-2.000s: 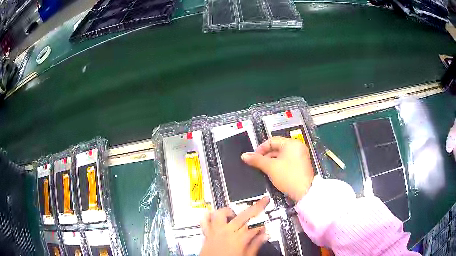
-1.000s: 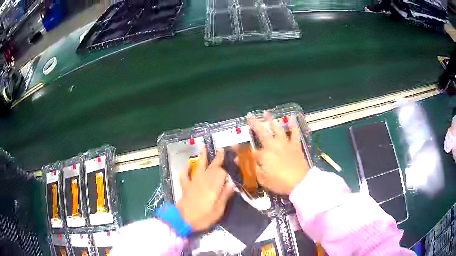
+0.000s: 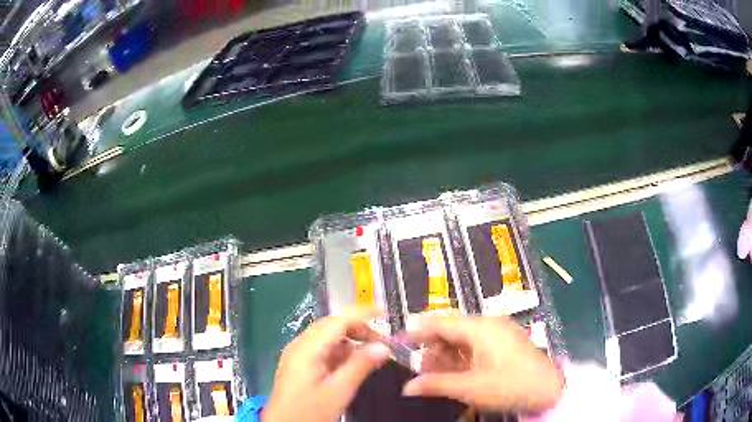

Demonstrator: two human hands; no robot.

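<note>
The clear middle tray (image 3: pixel 346 221) holds display modules. Its top-left module (image 3: pixel 336 262) is silver with an orange flex cable and a red tab. The top-middle (image 3: pixel 412 269) and top-right (image 3: pixel 486 262) modules have black backing under orange cables. My left hand (image 3: pixel 323 367) and right hand (image 3: pixel 482 363) meet over the lower row. Their fingertips pinch a small pale, shiny edge at the top of a black sheet (image 3: pixel 392 397). Whether the sheet is raised or rests on a module is unclear. The hands hide most of the lower row.
A tray of modules with black backing (image 3: pixel 235 288) lies left. A sticker sheet (image 3: pixel 631 272), a tan strip (image 3: pixel 557 269) and shiny film (image 3: pixel 697 255) lie right. Across the green conveyor (image 3: pixel 272 157) are a black tray (image 3: pixel 276 58) and a clear tray (image 3: pixel 449 66). Another person's hand (image 3: pixel 745 235) shows at the right edge.
Both hands have moved down from the top row and come together at the black sheet. The top-middle module's cable now lies over its black backing. The view has shifted, showing more of the far side.
</note>
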